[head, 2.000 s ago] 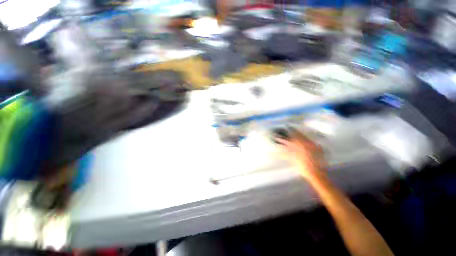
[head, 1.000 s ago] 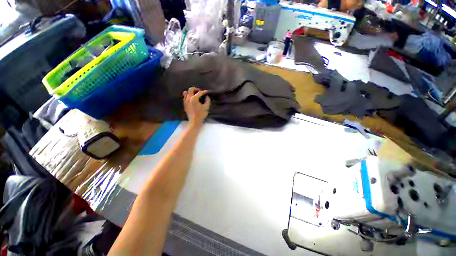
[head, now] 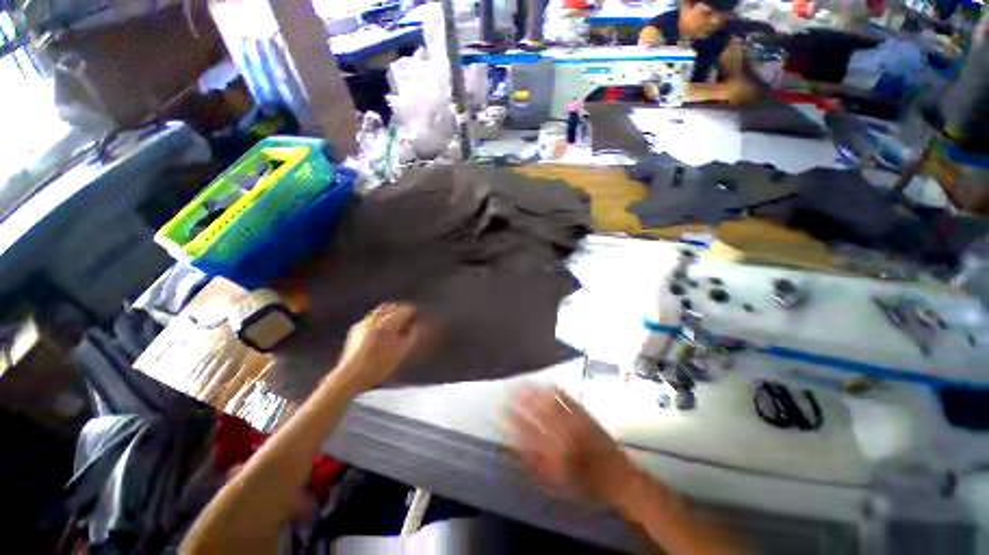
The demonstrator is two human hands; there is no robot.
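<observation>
A dark grey-brown cloth panel (head: 493, 325) lies spread over the left part of the white machine table, its near edge close to the table's front. It meets a rumpled dark pile (head: 434, 211) behind it. My left hand (head: 380, 341) is on the panel with its fingers bent; blur hides whether they grip the cloth. My right hand (head: 564, 439) is blurred, fingers apart and empty, over the table's front edge, right of the panel. The sewing machine's needle area (head: 672, 374) is right of the panel. Black-handled scissors (head: 788, 407) lie under the machine arm.
Green-yellow and blue baskets (head: 255, 211) stand far left. A small dark-rimmed square object (head: 266, 325) sits at the table's left corner. Dark cut pieces (head: 705, 190) lie on wood behind the machine. A person (head: 710, 49) sits at another machine at the back.
The dark cloth now extends from the pile toward the table's front. My left hand has come nearer with it. My right hand has entered the view. The view has shifted, showing more of the machine.
</observation>
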